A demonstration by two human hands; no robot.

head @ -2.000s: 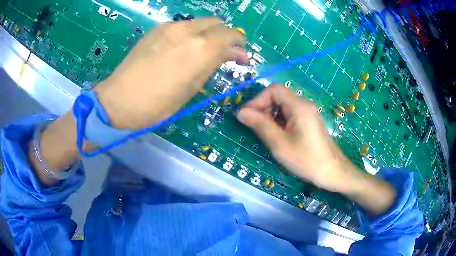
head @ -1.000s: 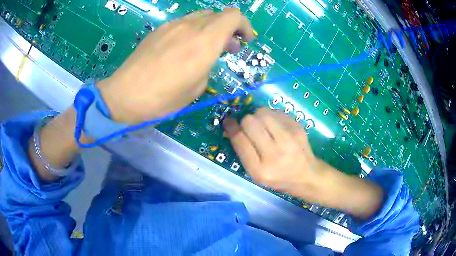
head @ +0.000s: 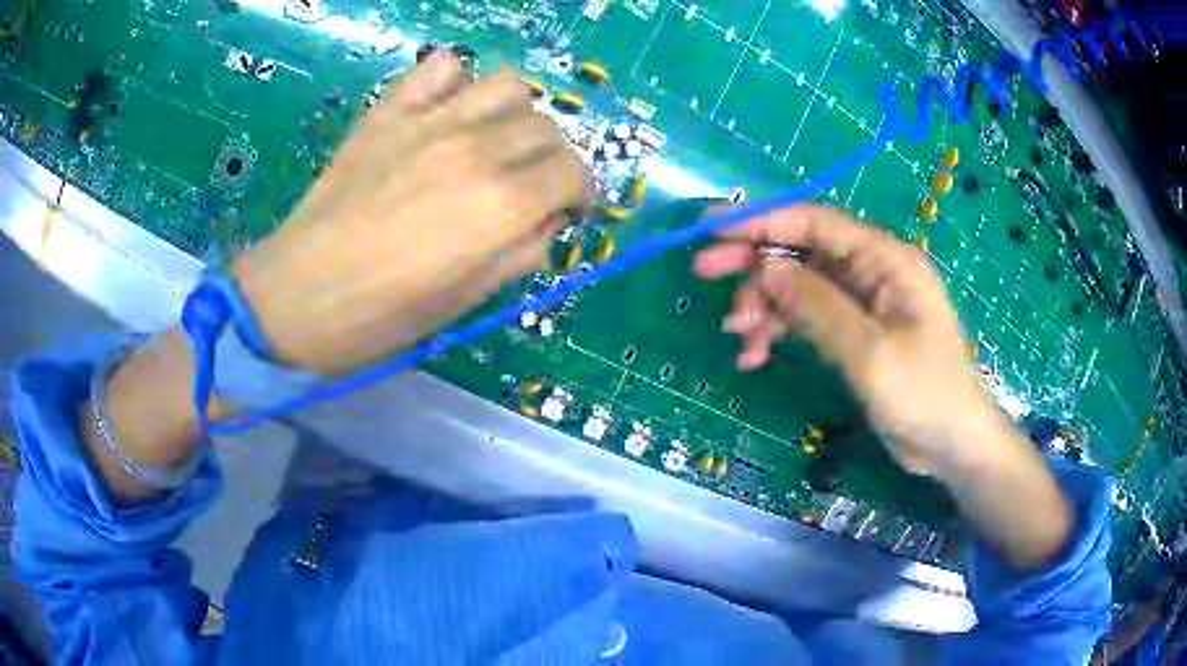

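Observation:
A large green circuit board lies under both hands. My left hand is over its left-middle part, back of the hand up and fingers curled; the fingertips are hidden, so I cannot tell whether it holds anything. My right hand is above the board to the right, fingers apart and slightly curled, with no part seen between the fingertips. A thin silvery band shows at its fingers. Yellow parts and small round silver-white parts stand on the board between the hands.
A light-blue wrist strap is on my left wrist. Its blue cord crosses over the board, coiled at the upper right. A metal rail runs along the near edge; another rail is at the right. White square parts line the near edge.
My right hand has moved right and up from the board's middle, and its fingers have spread. My left hand has shifted slightly left and down, with its fingers curled under.

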